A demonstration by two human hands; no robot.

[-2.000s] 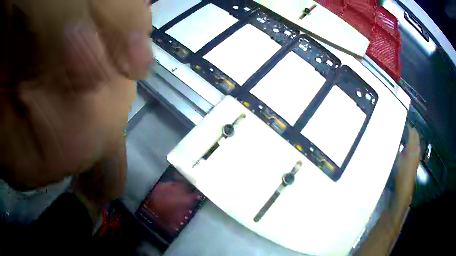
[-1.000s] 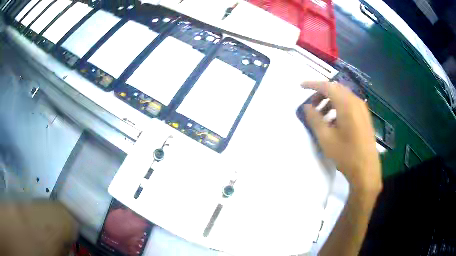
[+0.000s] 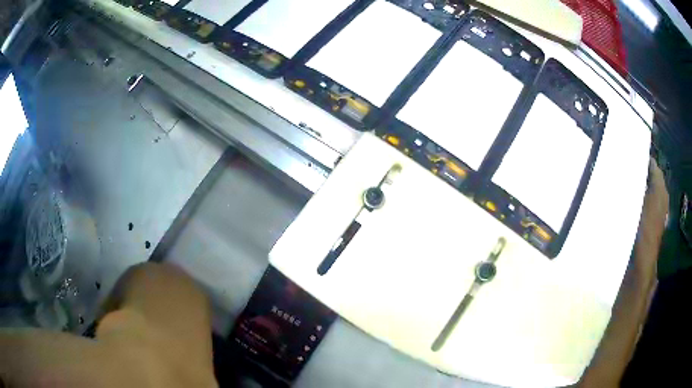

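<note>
A row of black phone middle frames [image 3: 479, 182] lies side by side on the white infeed belt, running from upper left to centre right. The cream guide plate [image 3: 410, 273] lies below the row, with two slot screws [image 3: 485, 270]. My left hand [image 3: 159, 326] is low at the left, blurred, near the smartphone; its fingers are not clear. My right hand [image 3: 645, 235] shows only as a strip of skin along the guide plate's right edge; its fingers and anything in them are hidden or cannot be made out.
A smartphone [image 3: 279, 326] with a lit dark-red screen lies under the guide plate's lower left edge. Metal rails [image 3: 250, 136] and grey housing [image 3: 99, 159] are at left. A red tray [image 3: 603, 34] and second guide plate [image 3: 542, 19] are beyond the belt.
My right hand has moved from above the belt's right end, where it held a dark piece, to beyond the plate's right edge. The view has shifted; my left hand shows more.
</note>
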